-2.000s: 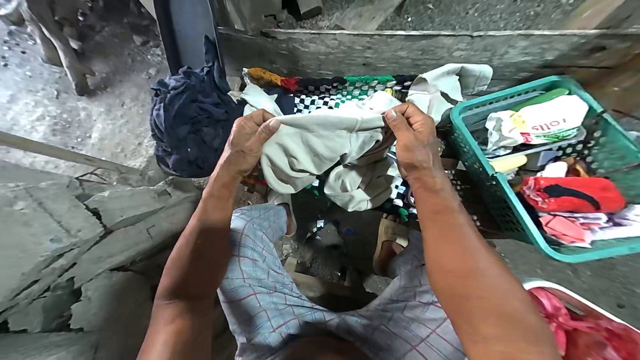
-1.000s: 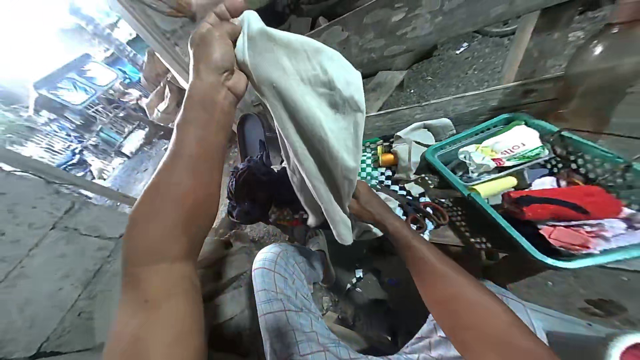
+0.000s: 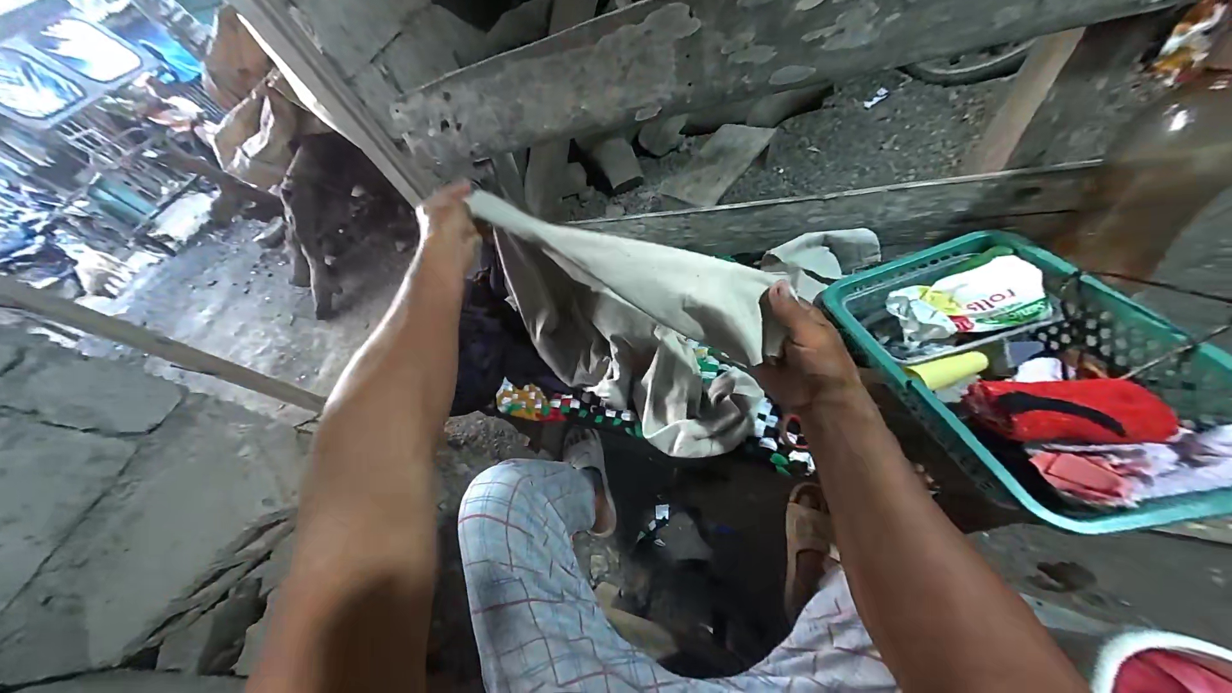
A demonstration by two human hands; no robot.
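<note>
A pale grey-beige cloth (image 3: 616, 279) is stretched between my two hands, its lower part hanging in loose folds. My left hand (image 3: 449, 223) grips its upper left corner, and my right hand (image 3: 807, 348) pinches its right edge between thumb and fingers. Beneath it lies a checkered, colourful woven piece (image 3: 568, 404), largely covered. Part of a red-orange scissors handle (image 3: 793, 431) shows just beside my right hand. Another pale cloth piece (image 3: 828, 258) lies behind my right hand. A dark cloth (image 3: 481, 346) is partly hidden behind my left forearm.
At the right stands a green plastic basket (image 3: 948, 457) with a red cloth item (image 3: 1068, 409), a yellow roll (image 3: 947, 370) and a plastic package (image 3: 991, 294). Wooden planks (image 3: 962, 199) cross behind the work. A white-rimmed container (image 3: 1155, 643) is at the lower right; a pole (image 3: 164, 345) runs at left.
My left hand was raised high with the cloth hanging steeply a second ago; it is now lower. My right hand has come up, and the cloth spans more sideways between them. The view has shifted.
</note>
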